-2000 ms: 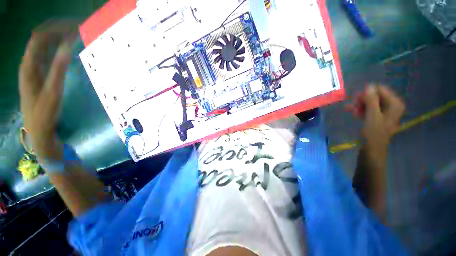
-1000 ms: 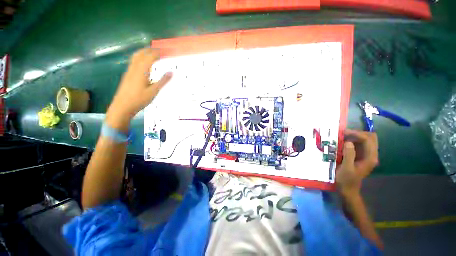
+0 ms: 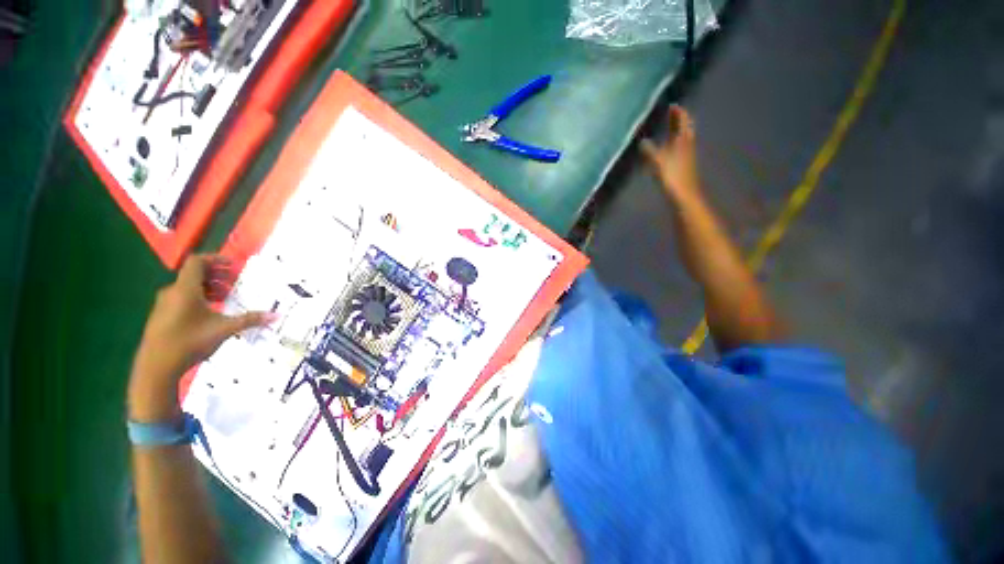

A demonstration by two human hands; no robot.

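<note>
The white panel (image 3: 255,446) lies tilted in the view on a red-orange pad (image 3: 440,165). It carries a blue motherboard (image 3: 435,350) with a black CPU cooler fan (image 3: 375,312), and black and red wires (image 3: 345,438) on the fan's near side. My left hand (image 3: 194,331) is at the panel's left edge, thumb over the white surface and fingers at the pad's edge. My right hand (image 3: 674,155) is off the bench at the right, away from the panel, fingers apart and holding nothing visible.
Blue-handled side cutters (image 3: 509,129) lie open on the green bench beyond the pad. Thin dark strips (image 3: 424,50) are scattered behind them. A clear plastic bag (image 3: 628,20) is at the far edge. A second white panel (image 3: 105,116) on its pad is at upper left. Grey floor is at right.
The view has turned, so the panel now appears rotated and a second unit shows. My right hand has left the panel's right edge and moved out past the bench. My left hand remains at the panel's edge.
</note>
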